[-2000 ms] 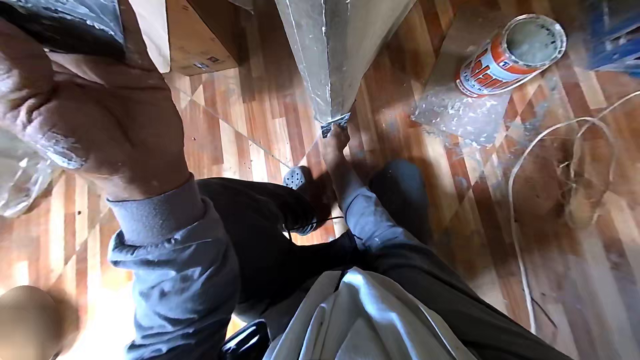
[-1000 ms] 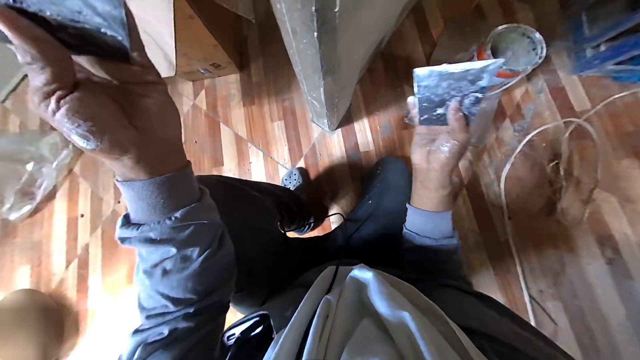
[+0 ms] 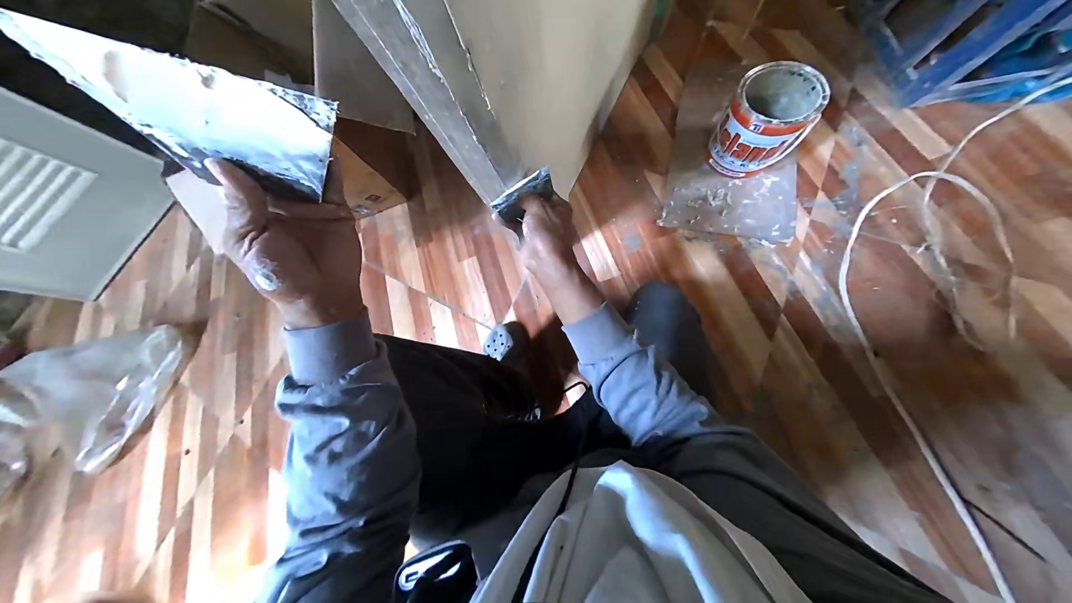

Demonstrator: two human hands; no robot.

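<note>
My left hand [image 3: 289, 243], palm up with a white smear near the thumb, holds a wide flat plate [image 3: 209, 105] coated with pale filler paste. In my right hand [image 3: 548, 234] is a small putty knife blade [image 3: 523, 194], dark and smeared, at the lower end of a grey-beige panel or column [image 3: 544, 75]. The blade appears to touch the panel's lower corner; the exact contact is hard to make out. An open tin [image 3: 766, 121] with an orange and white label stands to the right of my right hand, on a paste-spotted flat sheet [image 3: 729, 205].
Cardboard boxes [image 3: 368, 167] stand behind my left hand. A louvred panel [image 3: 75, 193] and a clear plastic bag [image 3: 117, 385] lie at the left. A white cable [image 3: 888, 377] loops over the wood-patterned floor at the right, below a blue frame [image 3: 963, 42].
From one second ago, my right hand with the blade has moved left from near the tin to the panel's lower corner. The coated plate in my left hand shows more of its face. The view has shifted.
</note>
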